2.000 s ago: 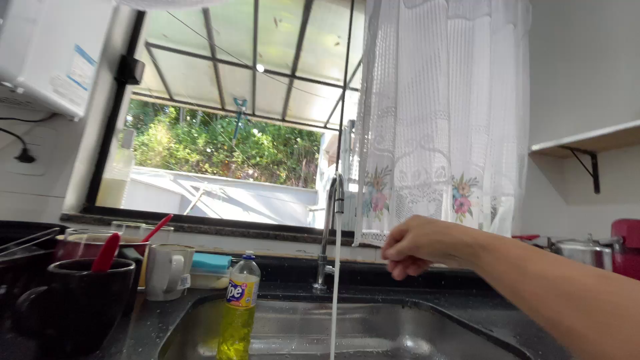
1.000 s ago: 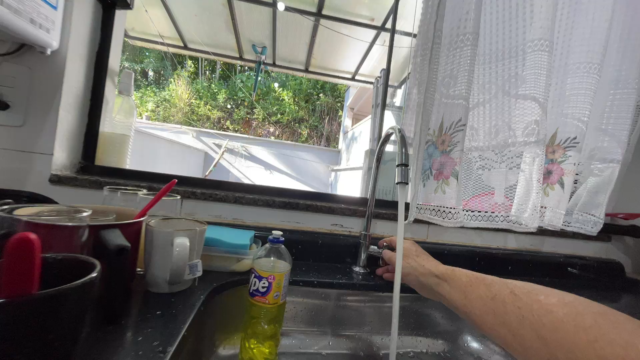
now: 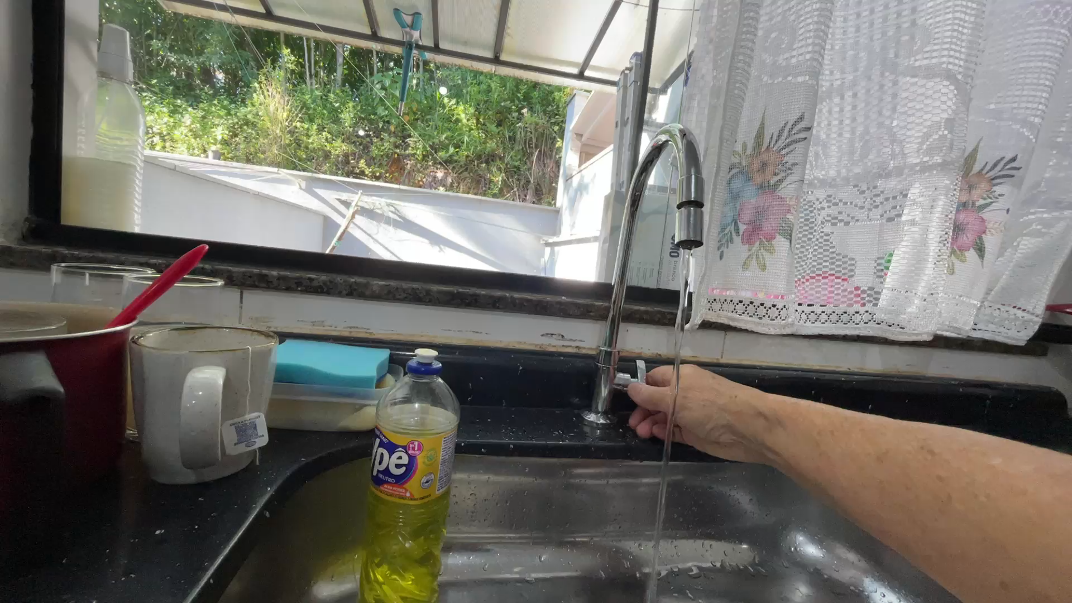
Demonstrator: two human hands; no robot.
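My right hand has its fingers on the small lever handle at the base of a chrome gooseneck faucet. From the spout a thin stream of water falls into the stainless steel sink, passing in front of the hand. An Ypê dish soap bottle with yellow-green liquid stands upright at the sink's left side. Behind it, a blue sponge lies on a plastic container. My left hand is out of view.
On the dark counter at the left stand a mug with a tea bag tag, drinking glasses and a red pot near a red-handled utensil. A lace curtain hangs beside the window, right of the faucet.
My right hand moved from the air at the sink's right to the faucet handle and stays there. The water stream looks thinner than before. The view has moved closer to the sink.
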